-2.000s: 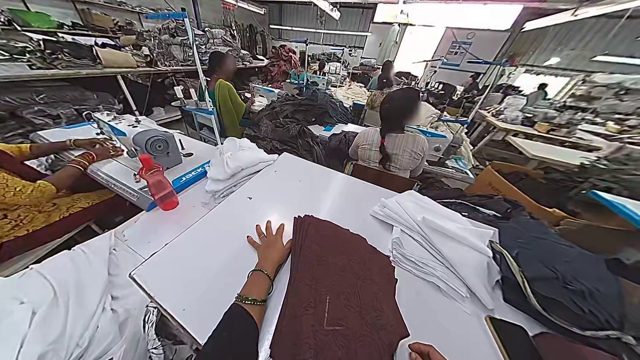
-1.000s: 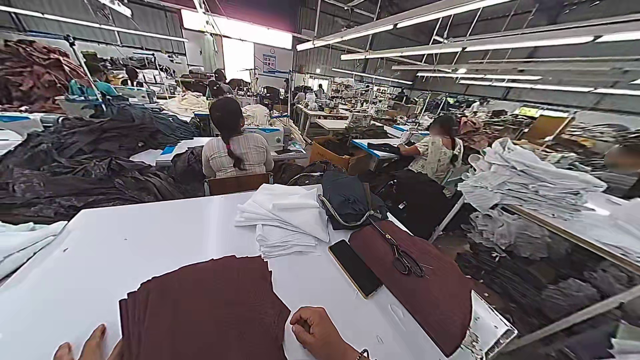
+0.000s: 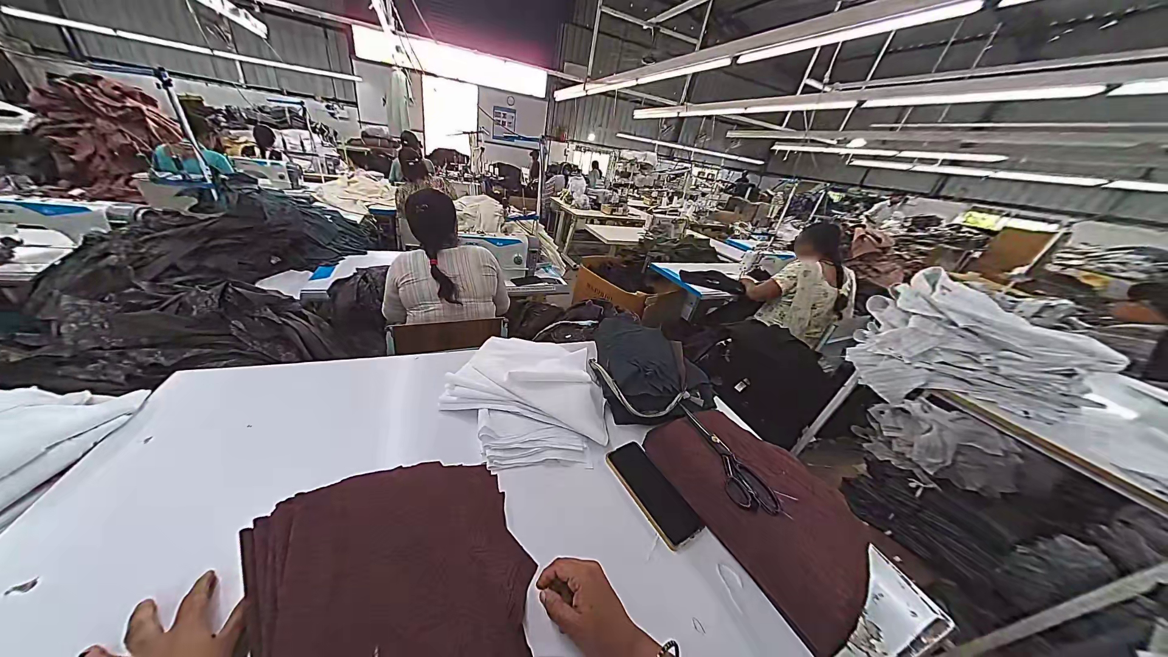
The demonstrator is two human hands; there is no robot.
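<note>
A stack of dark maroon cut fabric pieces lies fanned on the white table. My left hand, fingers spread, rests at its left edge, partly out of frame. Just off the stack's right edge is my right hand, its fingers curled; whether it pinches anything is unclear. Folded white fabric sits beyond the stack. To the right are a black phone and a second maroon fabric stack, with scissors lying on it. A dark cloth bag stands at the far edge.
Ahead, a person sits on a chair close to the table's far edge; another person sits ahead right. White fabric is heaped on a side table at right, and dark fabric is piled beyond at left.
The view has swung right. My left hand, on the table by the stack's upper left edge two seconds ago, is now lower at its left side. The right hand has stayed near the stack's right edge.
</note>
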